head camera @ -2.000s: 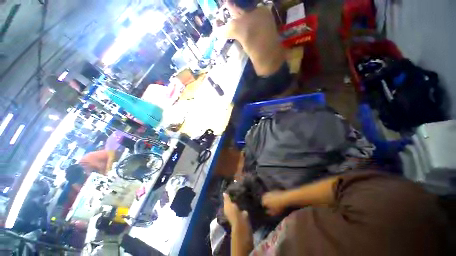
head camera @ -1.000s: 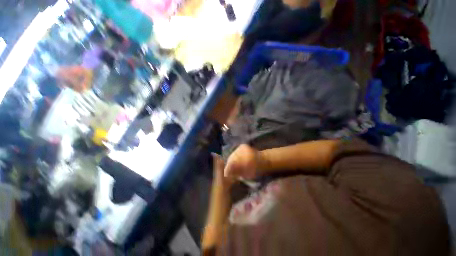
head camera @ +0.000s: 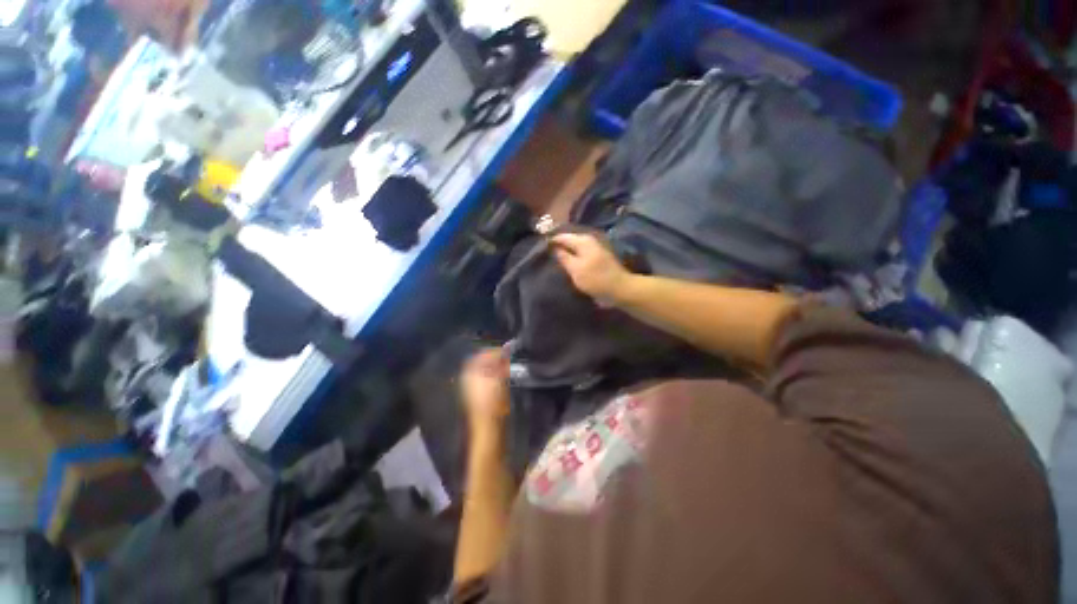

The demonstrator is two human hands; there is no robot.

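A charcoal-grey garment (head camera: 549,313) is spread between my hands, over the near side of a big grey garment pile (head camera: 756,177) in a blue crate (head camera: 868,100). My right hand (head camera: 591,266) pinches its upper edge, where a small pale bit shows. My left hand (head camera: 485,380) is blurred at its lower left edge, beside a thin pale strip, and appears to grip the cloth there; its fingertips are not clear.
A blue-edged white table (head camera: 396,277) stands at left, with a sewing machine head (head camera: 413,89), black-handled scissors (head camera: 482,116), a dark cloth piece (head camera: 399,212) and a long black part (head camera: 274,309). Dark garments (head camera: 272,525) lie below. A red crate (head camera: 974,100) is at upper right.
The view has swung down and left. The dark cloth, bunched in my hands at first, is now stretched out between them. My hands have moved apart, the right one higher.
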